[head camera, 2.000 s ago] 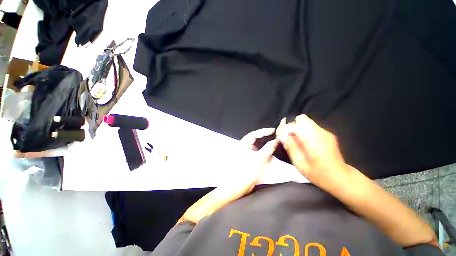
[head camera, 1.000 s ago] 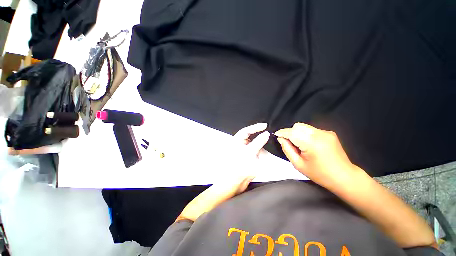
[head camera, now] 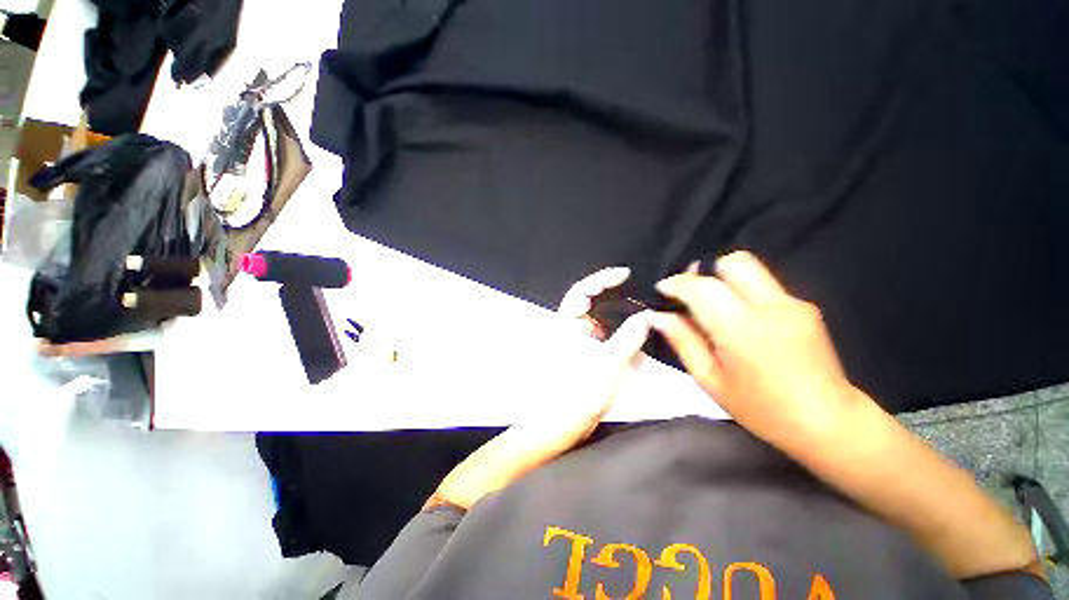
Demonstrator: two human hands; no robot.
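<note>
The large black garment [head camera: 563, 152] covers the middle and right of the table, with soft folds. My left hand [head camera: 604, 340] holds the garment's near edge between thumb and fingers. My right hand [head camera: 750, 334] is beside it over the cloth, with the fingers bent and the index finger and thumb near the left thumb tip. A faint thin glint, possibly the needle [head camera: 637, 304], shows between the hands; it is too small to tell for certain. No thread can be made out against the black cloth.
On the white table [head camera: 457, 352], a black spool with pink ends [head camera: 305, 270] touches a smartphone [head camera: 312, 334]; small dark pieces [head camera: 353, 329] lie beside it. Farther left are a black plastic bag [head camera: 111, 223] with dark cones [head camera: 164, 302], and scraps [head camera: 276, 176]. Dark cloth [head camera: 352, 486] hangs below the edge.
My right hand was close against the left fingertips, then pinched just right of them; now its fingers are more spread and raised. My left hand still holds the edge. The view has shifted slightly.
</note>
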